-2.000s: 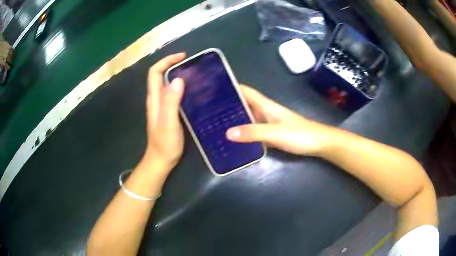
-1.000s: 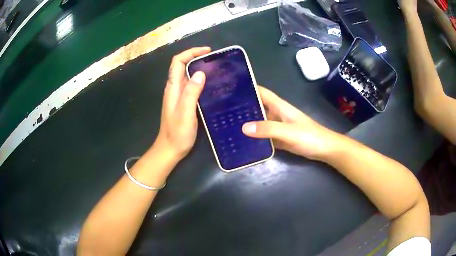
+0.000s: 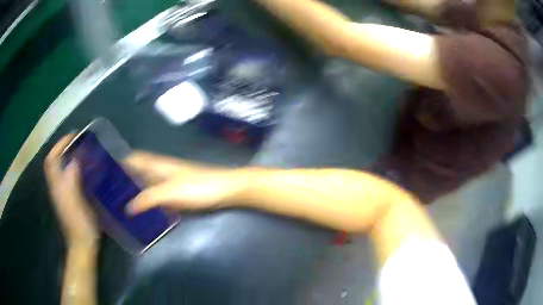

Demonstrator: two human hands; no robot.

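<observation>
The frame is blurred by motion. A smartphone (image 3: 110, 181) with a dark bluish screen and pale rim is at the left, tilted, above the dark bench. My left hand (image 3: 74, 196) holds its left edge, with the thumb near the upper screen. My right hand (image 3: 172, 184) is at its right edge, with the thumb over the lower part of the screen and the other fingers partly hidden behind the phone.
A white earbud case (image 3: 181, 102) lies beyond the phone. A dark blue parts tin (image 3: 235, 128) with shiny pieces stands beside it, near a blurred plastic bag (image 3: 169, 68). A person in a dark red top (image 3: 476, 89) reaches across at the upper right. A black crate (image 3: 506, 262) is at the lower right.
The view has swung right, so phone, hands, case and tin appear further left, and the neighbouring person shows more. Both hands still hold the phone.
</observation>
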